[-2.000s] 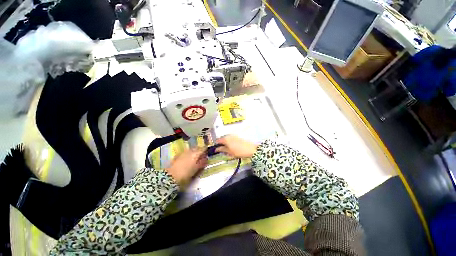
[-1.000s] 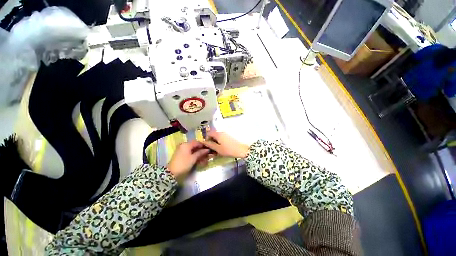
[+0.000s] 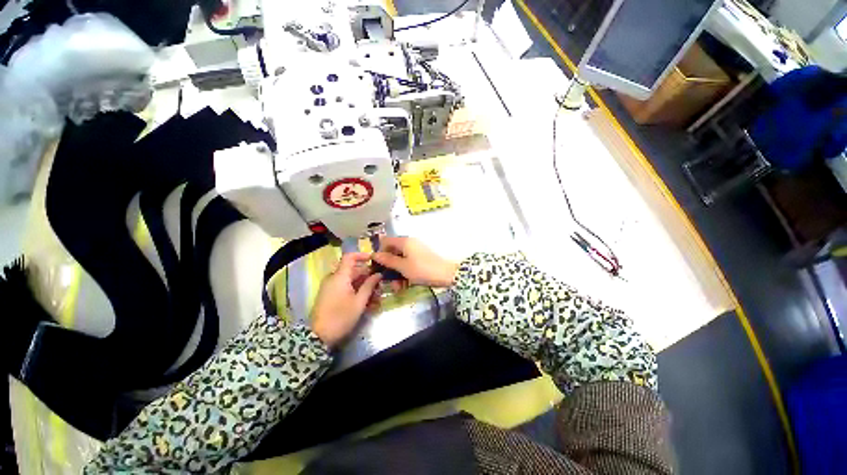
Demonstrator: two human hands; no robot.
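Note:
The white sewing machine head point(image 3: 334, 158) with a round red-and-white emblem stands in front of me. Just below it, my left hand point(image 3: 342, 299) and my right hand point(image 3: 411, 263) meet at the needle area, fingertips together. They pinch the end of a narrow black fabric strip point(image 3: 387, 271), of which only a small dark part shows between the fingers. The presser foot is mostly hidden by my fingertips. A black band point(image 3: 290, 252) curves out left of the needle area. The shiny metal bed plate point(image 3: 395, 327) lies under my hands.
Stacked black strips point(image 3: 88, 218) fan out at left, beside a crumpled clear bag point(image 3: 79, 70). A wide black piece point(image 3: 446, 366) lies along the near edge. A yellow block point(image 3: 423, 191), thread snips point(image 3: 595, 252) and a screen point(image 3: 647, 42) are at right. A person in blue point(image 3: 801, 121) is at far right.
The view has shifted slightly. The black strip and dark loop seen right of my hands earlier no longer show there. My fingers have drawn together below the head, with a dark strip end between them.

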